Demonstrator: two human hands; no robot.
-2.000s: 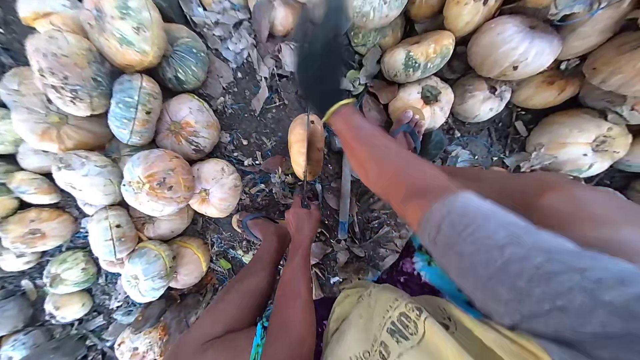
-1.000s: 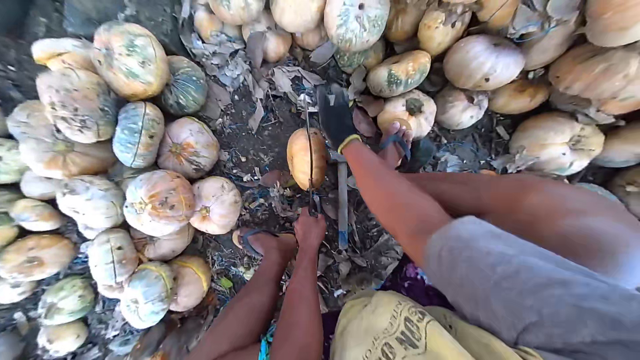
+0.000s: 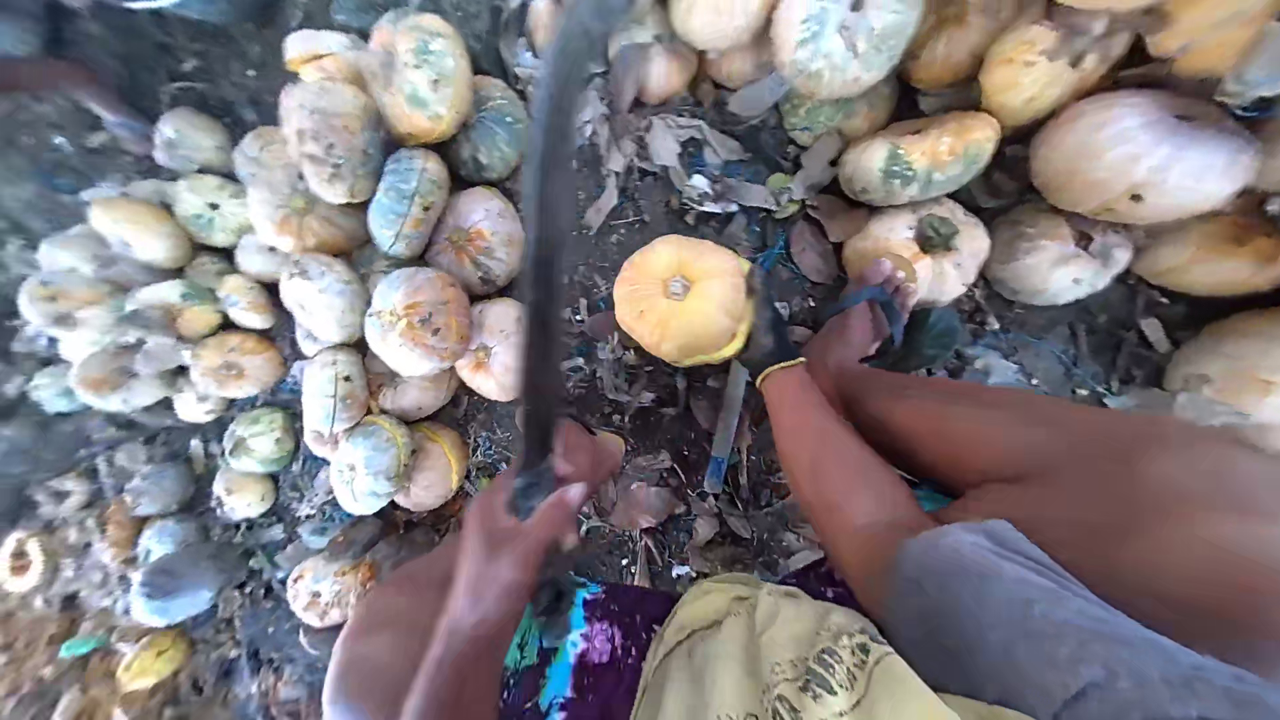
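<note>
My left hand (image 3: 525,530) grips the dark handle of a long machete (image 3: 550,240), whose blurred blade points up past the top edge of the view. My right hand (image 3: 768,325), in a black glove with a yellow cuff, rests against the right side of an orange pumpkin (image 3: 680,300) and holds it with its stem end facing up. A yellow-edged cut line shows along the pumpkin's right side. Just below it a second flat blade (image 3: 728,425) with a blue end stands or lies at the ground; which one I cannot tell.
Many pumpkins (image 3: 415,320) lie in a heap on the left, and more pumpkins (image 3: 1145,155) are piled at the upper right. Dry leaves (image 3: 645,505) cover dark soil between them. My sandalled feet and bare legs flank the work spot. Part of another person's arm (image 3: 70,80) shows blurred at upper left.
The machete, earlier across the pumpkin, is now raised to its left in my left hand. The pumpkin has turned so its stem faces up. My gloved right hand has come down to its side.
</note>
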